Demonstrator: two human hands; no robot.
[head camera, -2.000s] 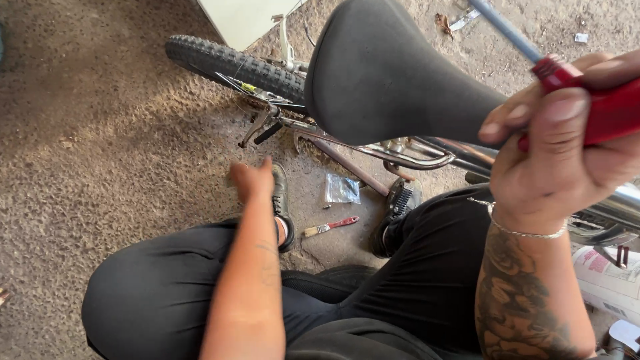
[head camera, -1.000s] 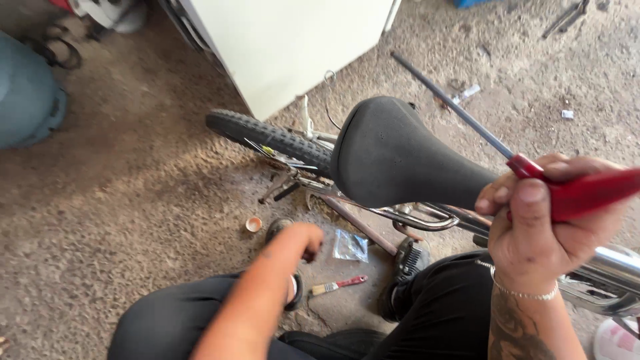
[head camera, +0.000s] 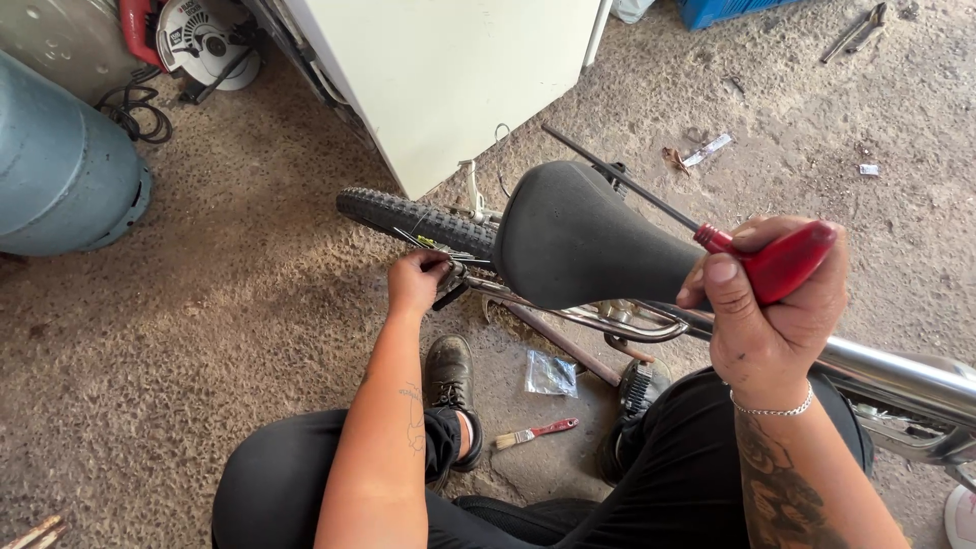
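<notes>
My right hand (head camera: 770, 313) is closed around the red handle of a screwdriver (head camera: 793, 263), whose metal shaft points up and left over the black bicycle saddle (head camera: 587, 236). Its fingers lie against the saddle's narrow end. My left hand (head camera: 415, 282) is at the rear axle area of the bicycle, beside the knobby rear tire (head camera: 415, 217), with thumb and fingers close together at the metal parts there. Whether they grip something is too small to tell. The chromed bicycle frame (head camera: 884, 374) runs from the saddle to the right edge.
A paintbrush (head camera: 537, 432) and a small clear plastic bag (head camera: 550, 374) lie between my shoes. A white panel (head camera: 457, 69) stands behind the wheel. At the left are a gas cylinder (head camera: 61, 160) and a circular saw (head camera: 207, 46); a blue crate (head camera: 724, 9) is at the top.
My left hand has moved from above my shoe up to the wheel's axle area. My right hand still holds the screwdriver by the saddle. The view has shifted.
</notes>
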